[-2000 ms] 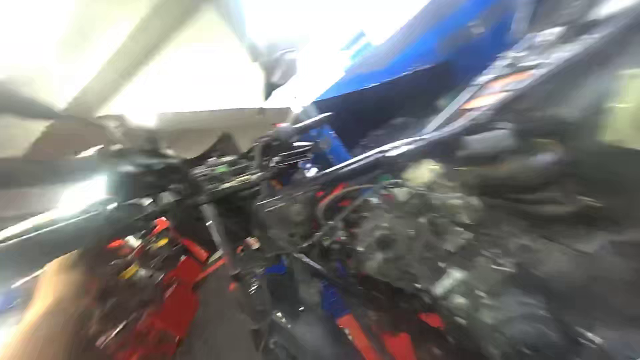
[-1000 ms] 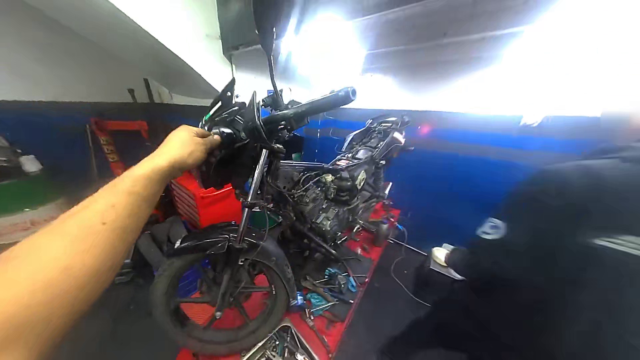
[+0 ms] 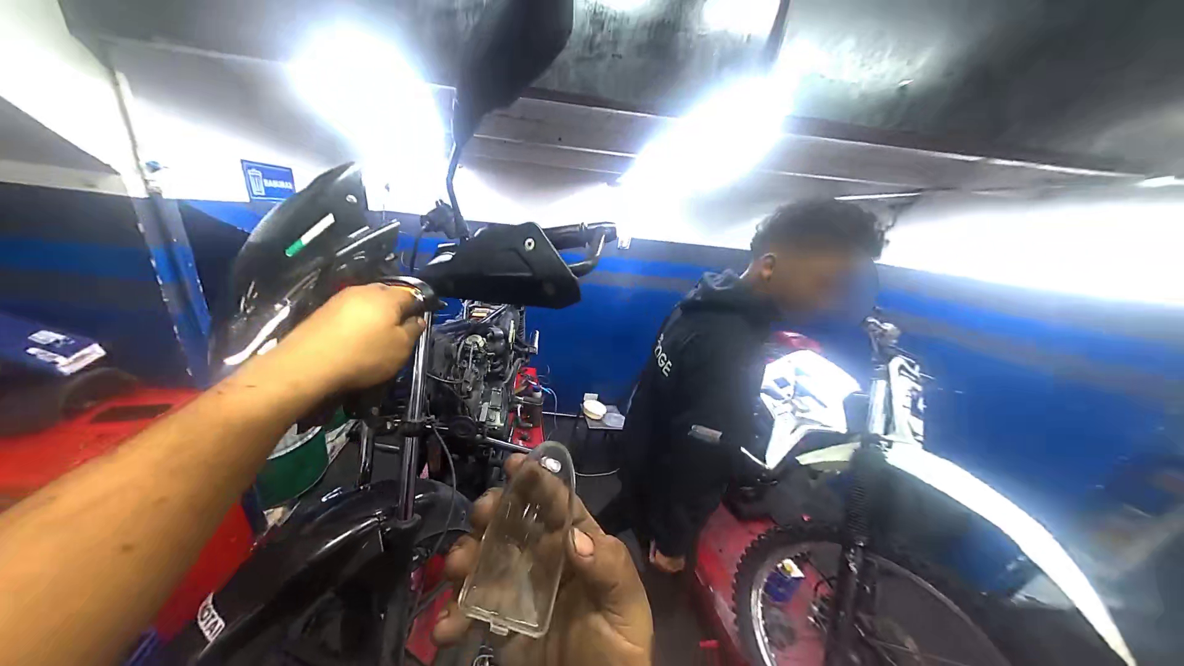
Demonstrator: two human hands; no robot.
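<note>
My left hand (image 3: 370, 333) is closed around a dark part at the top of the fork of a black motorcycle, beside its headlight fairing (image 3: 291, 259). The chrome fork tube (image 3: 413, 425) runs down below it to the black front fender (image 3: 314, 555). Low in the middle, my right hand (image 3: 601, 573) holds a clear plastic cover (image 3: 523, 546), long and rounded at the top, between thumb and fingers. Behind the fork the engine (image 3: 476, 370) shows. A black hand guard (image 3: 518, 264) and a mirror (image 3: 509, 55) are above.
A person in a dark hooded jacket (image 3: 694, 379) stands right of the motorcycle. Farther right is a white-fendered dirt bike (image 3: 999, 509) on a red stand. Red equipment (image 3: 111, 444) and a green container (image 3: 294, 467) lie to the left. A small table (image 3: 606, 421) stands behind.
My right hand and the clear cover have come into view. The view has swung and moved closer to the front of the motorcycle. The person and the dirt bike now show more fully.
</note>
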